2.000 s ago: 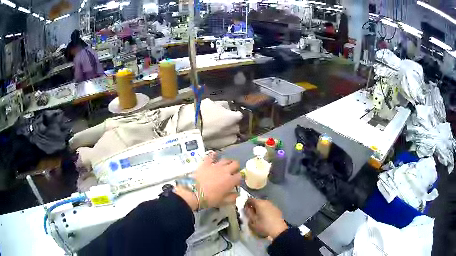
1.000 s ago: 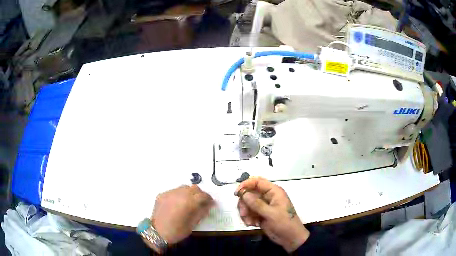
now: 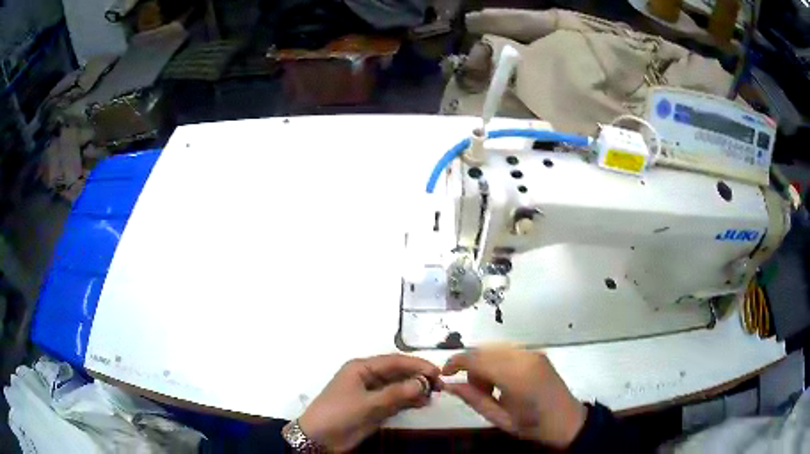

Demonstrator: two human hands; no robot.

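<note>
My left hand (image 3: pixel 369 401) is near the table's front edge, in front of the sewing machine. Its thumb and fingers are shut on a small round dark metal part (image 3: pixel 426 384), possibly a bobbin case. My right hand (image 3: pixel 520 390) is close beside it on the right, blurred, with its fingertips at the part. Whether it grips anything is hidden. The white Juki machine (image 3: pixel 631 208) stands behind both hands. Its presser foot area (image 3: pixel 464 282) has shiny plates and no cloth under it.
The white table (image 3: pixel 266 257) has a blue surface (image 3: pixel 80 239) on its left. White garments (image 3: pixel 80 412) lie at the lower left, with more at the lower right. Orange loops (image 3: pixel 757 309) are at the machine's right end. Beige cloth (image 3: pixel 595 66) is piled behind. A control panel (image 3: pixel 710 133) sits on top.
The view has swung from the machine's right end to the table. The dark part that lay on the table is gone from there; my left hand now holds one. My hands have come together.
</note>
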